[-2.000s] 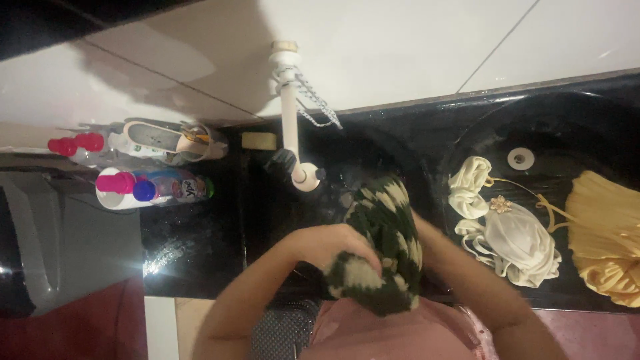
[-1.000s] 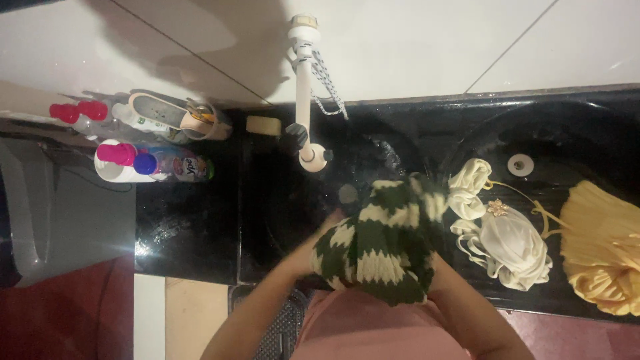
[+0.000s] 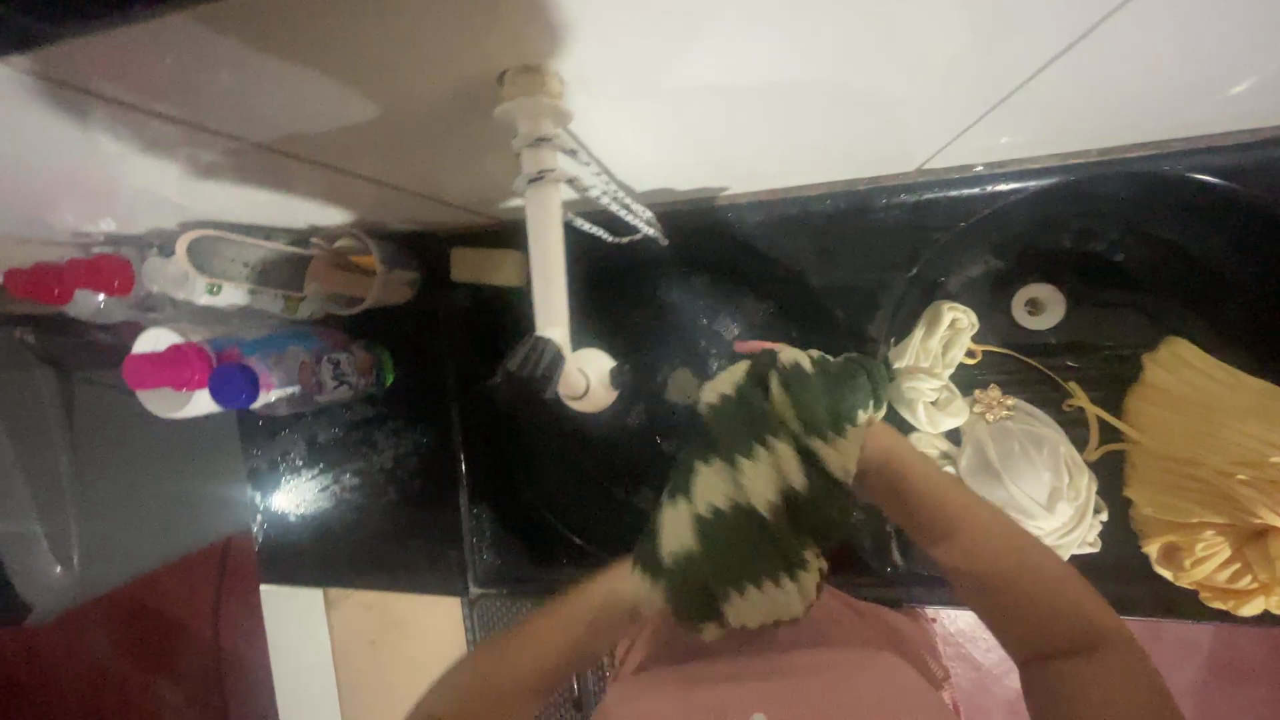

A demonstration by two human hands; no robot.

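Note:
A dark green and cream patterned cloth is bunched between my forearms above the front of the black sink. My left hand is at its lower left side, mostly covered by the fabric. At the cloth's upper right, my right hand goes under the folds, and its fingers are hidden. A small pink tip pokes out past the cloth's far edge. The white faucet reaches out from the wall, its spout end left of the cloth. Cream satin fabric lies just beyond my right forearm.
Yellow pleated fabric lies at the far right, near a white drain. A pale sponge or soap bar sits by the wall. Bottles and an oblong container stand on the left. A patterned cord hangs from the faucet.
Both hands have moved with the cloth. It was bunched upright two seconds ago, was spread wider one second ago, and now slants toward the upper right.

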